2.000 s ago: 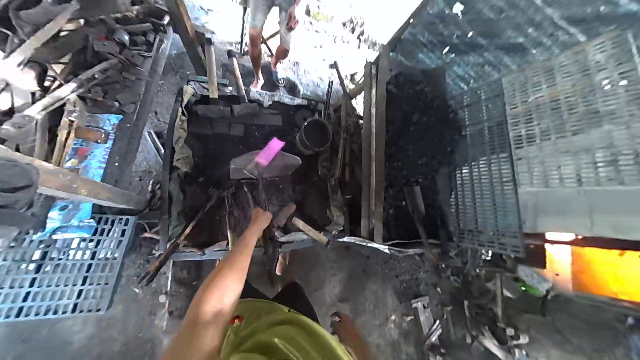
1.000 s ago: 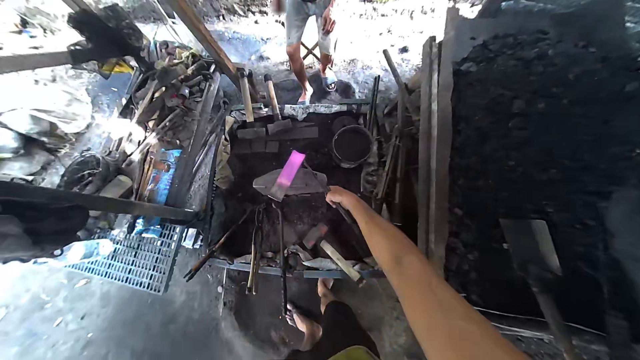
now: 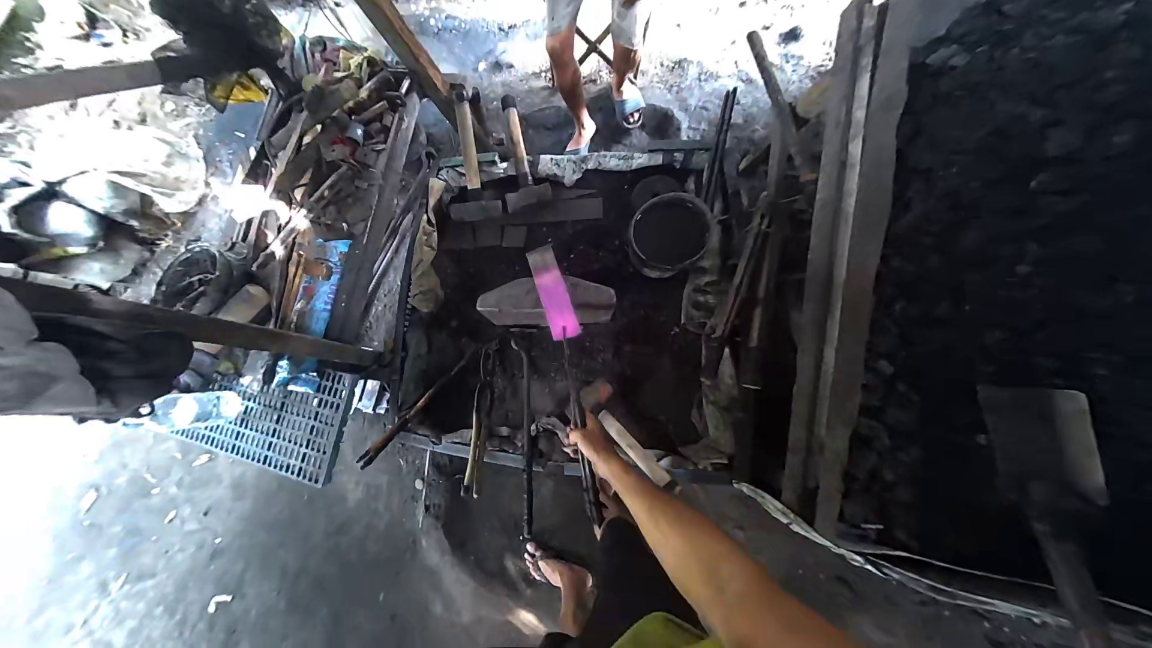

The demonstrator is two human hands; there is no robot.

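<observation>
My right hand is closed around the handles of dark metal tongs. The tong jaws meet the near end of a flat metal bar, which glows pink near the tongs and is grey at its far end. It lies slantwise across a steel anvil. Just right of my hand is a hammer with a wooden handle. More tongs and a dark rod rest at the near edge, left of my hand. My left hand is out of view.
Two hammers lie at the far edge, near a black bucket. Another person's legs are beyond. Long boards border dark coal and a shovel. A blue plastic grate lies left.
The glowing bar has turned on the anvil and now slants down to the right. My right hand has moved back toward the near edge since one second ago. The view has shifted.
</observation>
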